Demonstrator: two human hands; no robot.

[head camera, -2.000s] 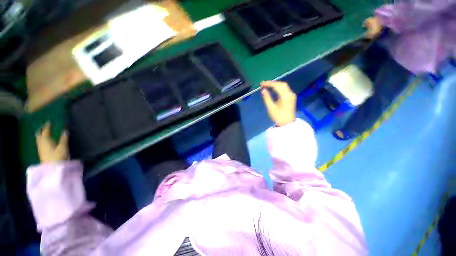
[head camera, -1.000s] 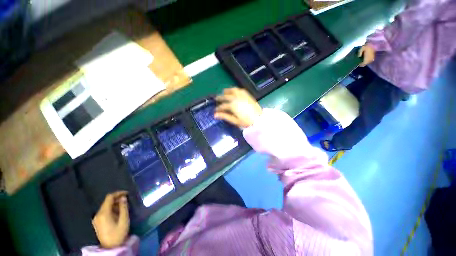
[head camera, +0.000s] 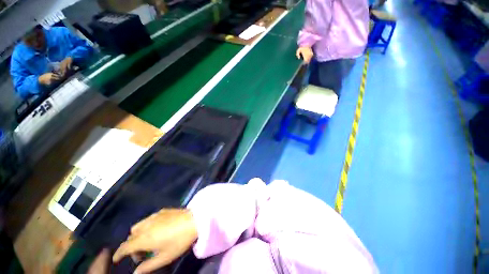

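A long black foam tray (head camera: 228, 120) lies slanting along the green bench, with dark glossy smartphones (head camera: 197, 143) in its pockets. Blur hides whether there is one tray or two overlapping. My right hand (head camera: 158, 238) is over the tray's near part, palm down, fingers apart and bent, holding nothing that I can see. My left hand (head camera: 100, 263) is mostly cut off by the bottom edge; only a blurred part shows beside my right fingers. A white sheet (head camera: 110, 155) and a printed page with dark rectangles (head camera: 69, 218) lie left of the tray.
A brown board (head camera: 32, 233) lies under the papers. A person in blue (head camera: 32, 69) works across the bench, near a black box-like stack (head camera: 120, 32). A person in pink (head camera: 340, 29) stands further along, hand on the bench edge. A blue-legged stool (head camera: 316, 101) stands beside the bench.
The view has swung up along the line. My right hand has moved from the tray's far end to its near part. The separate further tray no longer shows in its former place.
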